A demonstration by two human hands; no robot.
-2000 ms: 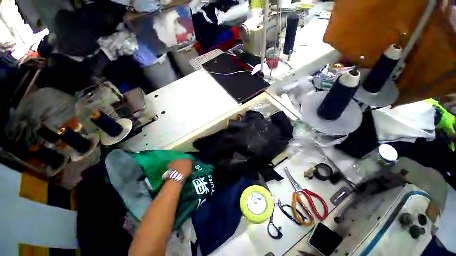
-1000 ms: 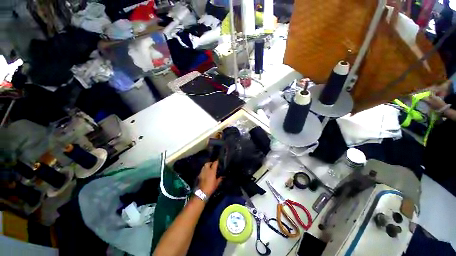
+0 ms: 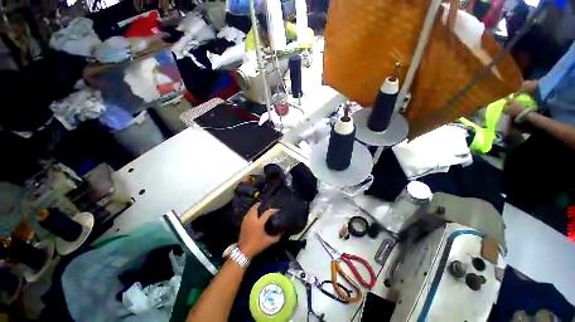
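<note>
My left hand (image 3: 255,231), bare with a metal band at the wrist, reaches in from the bottom. Its fingers curl around a dark rounded thing (image 3: 277,221); whether it is a spool or part of the black heap is unclear. Black crumpled items (image 3: 290,198), some with orange spots, lie around it in a pale-edged tray (image 3: 211,196). The open green tote bag (image 3: 200,277) stands left of my forearm, with pale crumpled plastic (image 3: 145,295) inside. My right hand is not in view.
Yellow-green roll (image 3: 272,299), scissors (image 3: 347,277) and a black ring (image 3: 358,226) lie right of my hand. Sewing machine head (image 3: 441,277) stands at lower right. Navy cones (image 3: 340,148) stand behind. Another person's arm (image 3: 547,124) holds neon fabric at far right.
The view has swung right. My left hand left the tote's side and reached into the black items; its fingers have closed around a dark thing. The tote now shows its open mouth.
</note>
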